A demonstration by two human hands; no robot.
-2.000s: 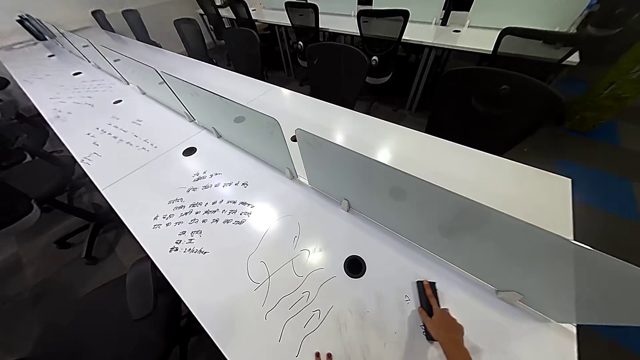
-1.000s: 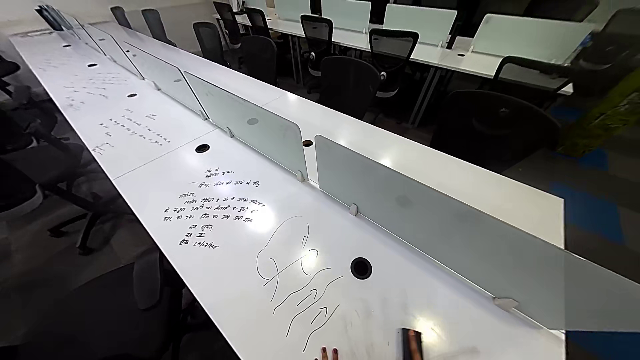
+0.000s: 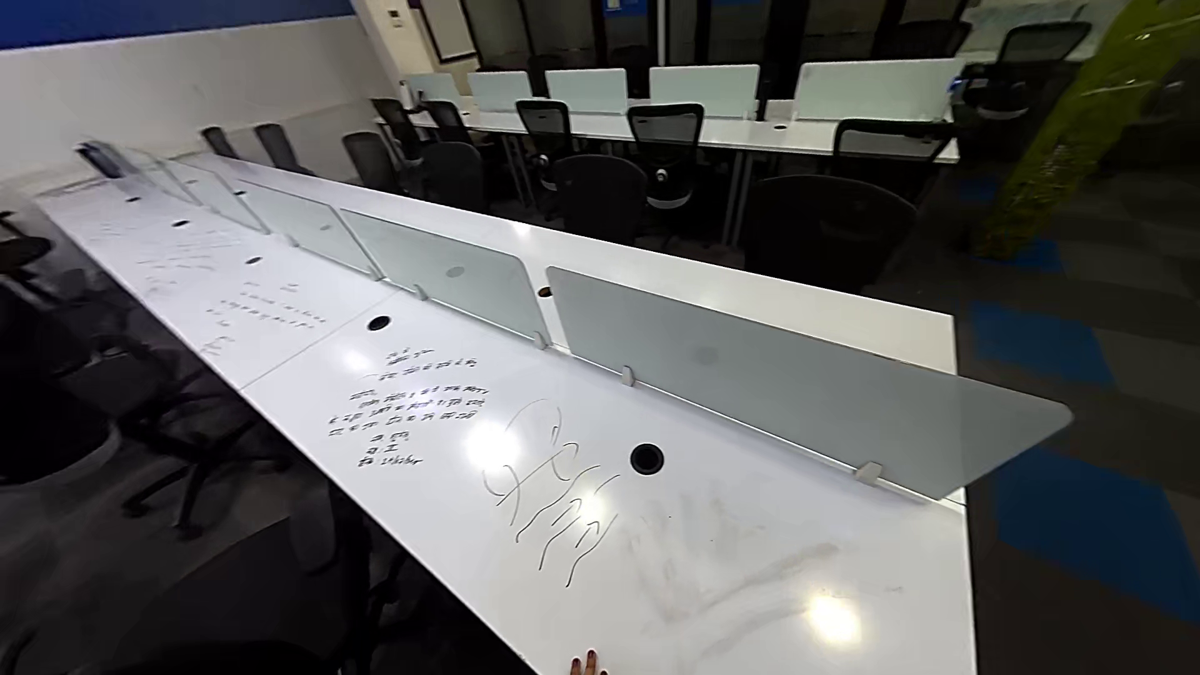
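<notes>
Only the fingertips of my left hand [image 3: 589, 664] show at the bottom edge of the view, over the near edge of the white desk [image 3: 750, 553]; the rest of that hand is hidden. My right hand is out of view, and so is the black block seen earlier. Black marker lines [image 3: 553, 506] curve across the desktop above my fingertips. Farther left are rows of handwriting [image 3: 412, 408] in black marker. Grey smears [image 3: 712, 562] spread over the surface to the right of the curved lines.
Frosted glass dividers [image 3: 787, 375] on small clamps run along the desk's middle. A round black cable grommet [image 3: 647, 458] sits near them. Black office chairs [image 3: 244, 600] stand along the near side, more [image 3: 600, 202] beyond the desk. Another white desk row [image 3: 731, 131] stands farther back.
My right hand, on a black block at the desk's right part two seconds ago, has left the view. Dark marks beside it there no longer show. The view has tilted up.
</notes>
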